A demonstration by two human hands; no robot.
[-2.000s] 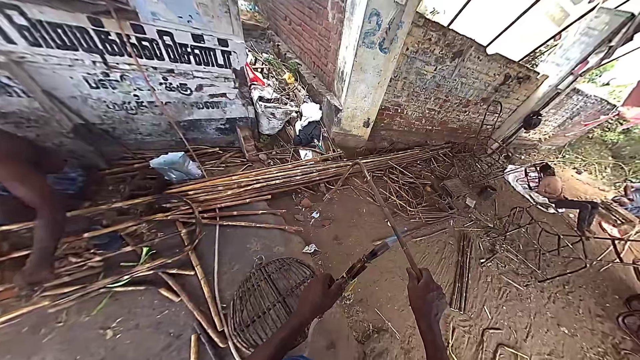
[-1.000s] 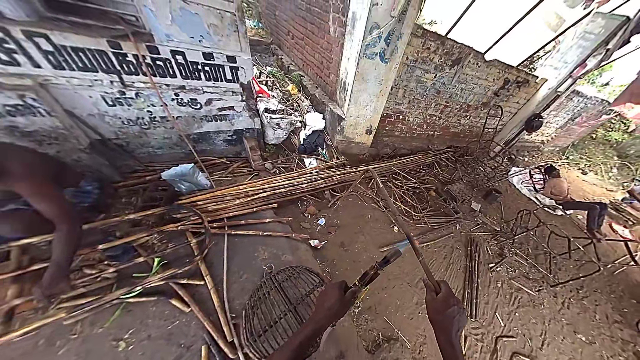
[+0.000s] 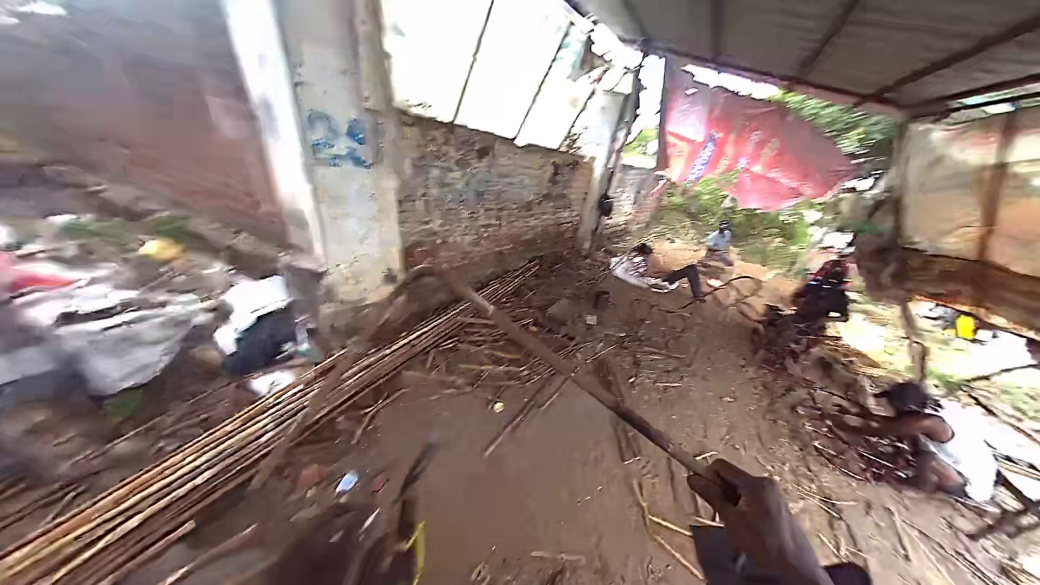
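My right hand (image 3: 756,508), at the lower right, is closed around one end of a long brown cane (image 3: 561,361). The cane slants up and left to a rounded bend, past which a blurred length runs down to the left. At the bottom left is my left hand (image 3: 337,540), strongly blurred, around a dark handheld torch (image 3: 414,479) that points upward, apart from the cane's straight part. A thin yellow piece (image 3: 419,552) shows beside it. Whether a flame burns at the torch cannot be told.
Bundled canes (image 3: 268,414) lie diagonally on the dirt floor, by a concrete pillar (image 3: 349,179) and a brick wall (image 3: 487,187). One person (image 3: 934,447) sits low at the right; others are farther back. Plastic bags and rubbish (image 3: 130,341) lie at the left.
The view has swung far to the right. My left hand and the torch have moved away from the straight part of the cane, which my right hand still holds.
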